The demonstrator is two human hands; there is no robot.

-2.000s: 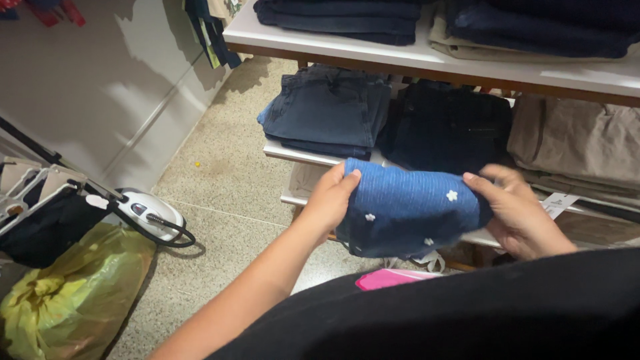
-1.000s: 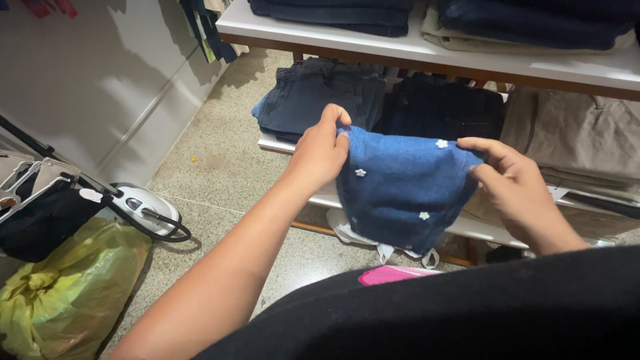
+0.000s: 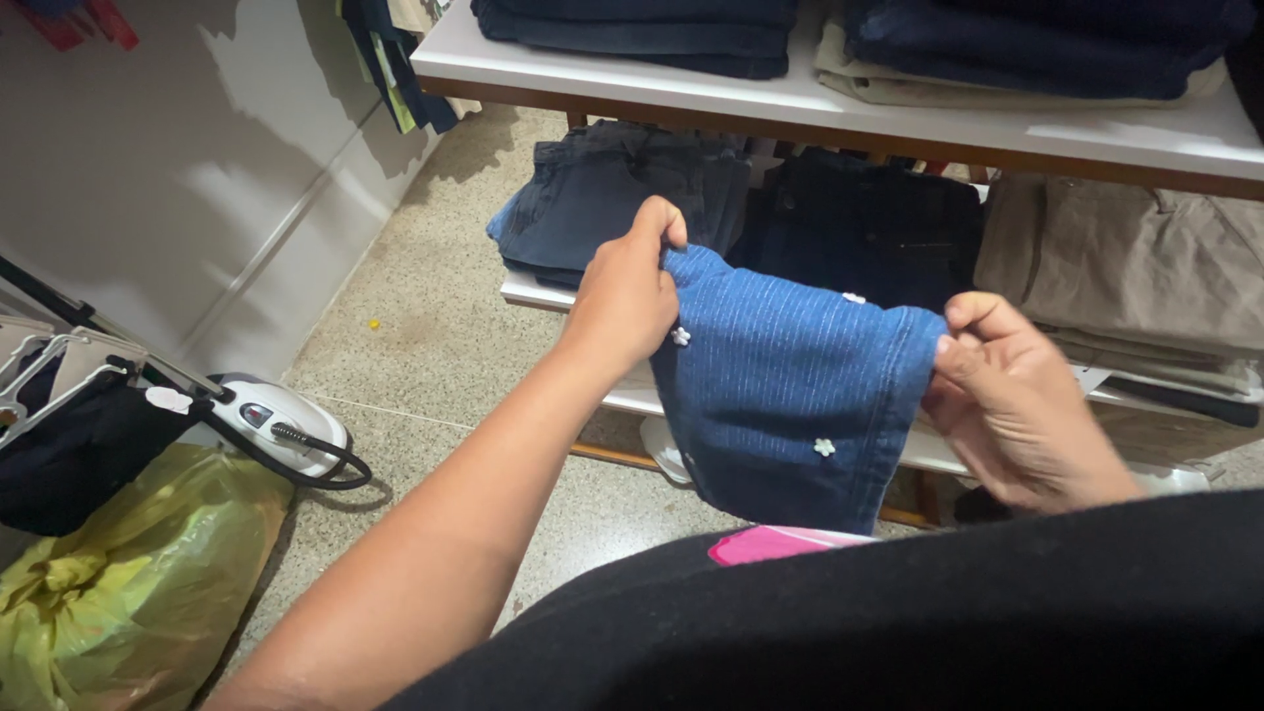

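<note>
A blue denim garment with small white flower appliqués hangs folded between my two hands, in front of the lower shelf. My left hand pinches its upper left corner between thumb and fingers. At the upper right corner, my right hand grips the edge by the stitched seam. Below the denim, part of a pink item shows above my black top; what it belongs to is hidden.
Folded dark jeans and beige trousers lie on the lower shelf. The white upper shelf holds more folded clothes. At left are a white and grey garment steamer base with a hose and a knotted yellow plastic bag.
The denim hung wider and flatter a second ago; its left top edge now sags in folds near my left hand. Both hands have kept hold of it.
</note>
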